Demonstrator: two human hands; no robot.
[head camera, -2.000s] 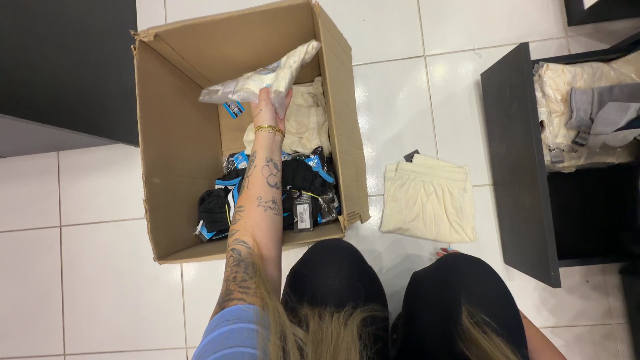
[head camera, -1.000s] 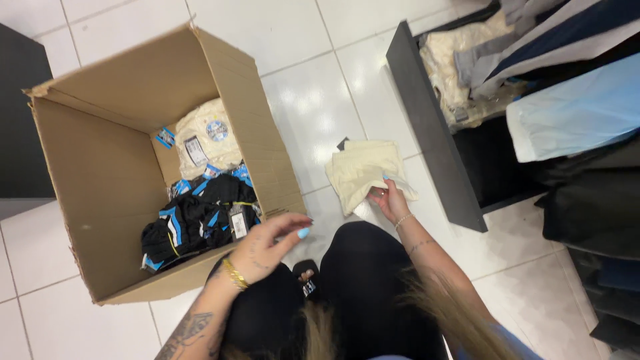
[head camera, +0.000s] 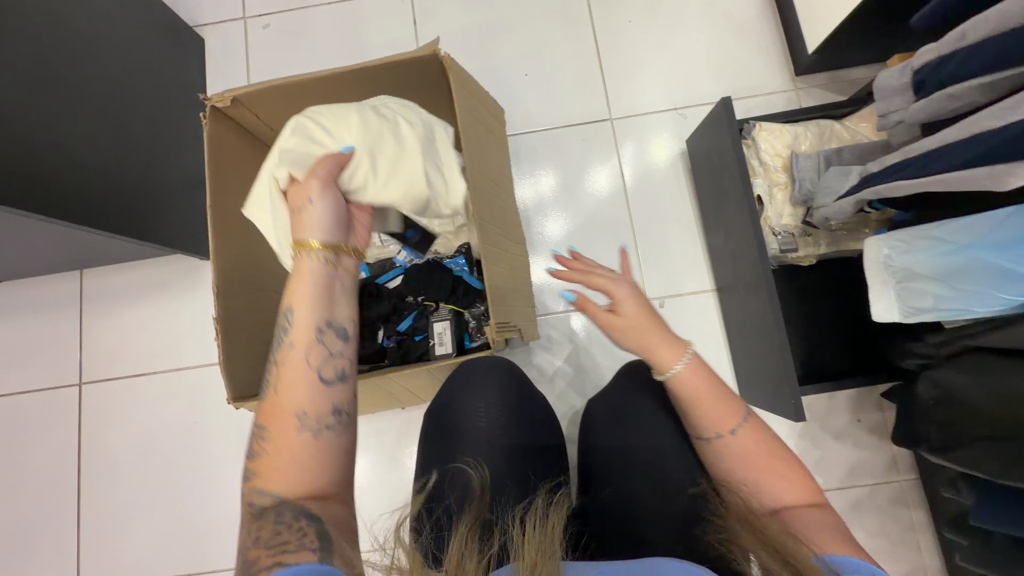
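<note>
My left hand (head camera: 328, 200) grips a folded cream garment (head camera: 376, 152) and holds it over the cardboard box (head camera: 488, 216). A dark tag (head camera: 414, 236) hangs below the cloth. Black and blue garments (head camera: 424, 296), some in clear plastic, lie in the near right part of the box, with a white barcode label (head camera: 442, 338) among them. The cream cloth hides much of the box's inside. My right hand (head camera: 612, 308) is empty, its fingers spread, above the tiled floor between the box and the drawer.
At the right a dark drawer (head camera: 744, 264) stands open, with cream garments in plastic (head camera: 800, 176) inside. Grey and navy garments (head camera: 944, 120) and a light blue one (head camera: 952, 264) hang over it. A dark cabinet (head camera: 104, 120) stands at the left. My knees are close to the box.
The cream garment, on the floor at my right hand a second ago, is now in my left hand over the box. My right hand has let go of it. The view has shifted.
</note>
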